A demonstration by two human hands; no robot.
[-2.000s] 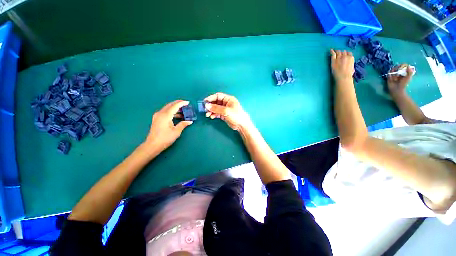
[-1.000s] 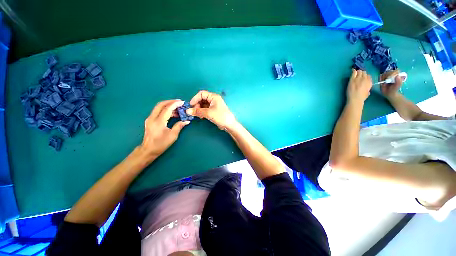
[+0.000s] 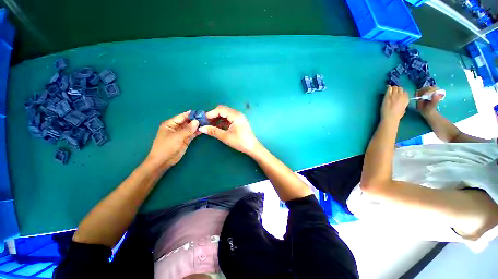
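A small dark blue-grey plastic housing (image 3: 199, 116) is held between the fingertips of both hands above the green mat. My left hand (image 3: 172, 139) grips it from the left with thumb and fingers. My right hand (image 3: 233, 129) grips it from the right. The fingers cover part of it, and I cannot tell a separate mating part from it. A loose pile of similar housings (image 3: 73, 109) lies on the mat at the left, with one piece (image 3: 62, 156) just below it. Two pieces (image 3: 314, 83) stand side by side on the mat, right of my hands.
A coworker at the right has both hands (image 3: 394, 102) near a dark pile (image 3: 416, 68) and holds a thin white tool (image 3: 431, 95). A blue bin (image 3: 382, 22) stands beyond that pile. Blue bins (image 3: 5, 136) line the left edge. The green mat (image 3: 207, 65) borders a darker green strip.
Two seconds ago my hands held separate pieces apart; they came together, and the held piece is now turned between both hands. The coworker's hands have moved closer together around the white tool.
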